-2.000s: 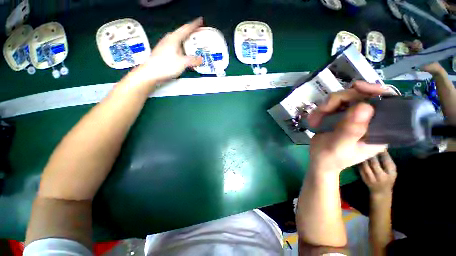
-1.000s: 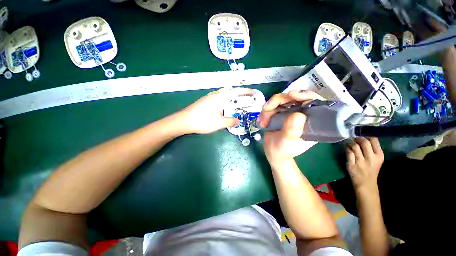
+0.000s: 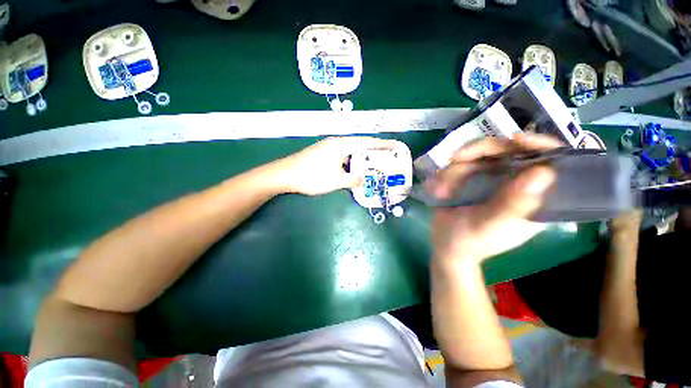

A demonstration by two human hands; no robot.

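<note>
My left hand (image 3: pixel 326 167) holds the left edge of a cream housing (image 3: pixel 384 157) on the near side of the white strip. A patterned circuit board (image 3: pixel 372 185) and a blue component (image 3: pixel 396 180) sit in the housing. Two round metal discs (image 3: pixel 389 213) hang from its near edge. My right hand (image 3: pixel 492 204), blurred, grips the grey electric screwdriver (image 3: pixel 582 186), held roughly level. The driver's tip is blurred, to the right of the housing and near the screw feeder (image 3: pixel 483 135), apart from the board.
Housings with boards (image 3: pixel 329 61) lie spaced along the far side of the white strip (image 3: pixel 198 127). Loose blue parts (image 3: pixel 656 144) lie at the right. A neighbouring person's arm (image 3: pixel 623 288) is at the lower right. A grey bar (image 3: pixel 644 92) crosses the upper right.
My left hand took a housing from beyond the strip and brought it nearer. The screwdriver went to the housing, then moved back right. The far housings have shifted left.
</note>
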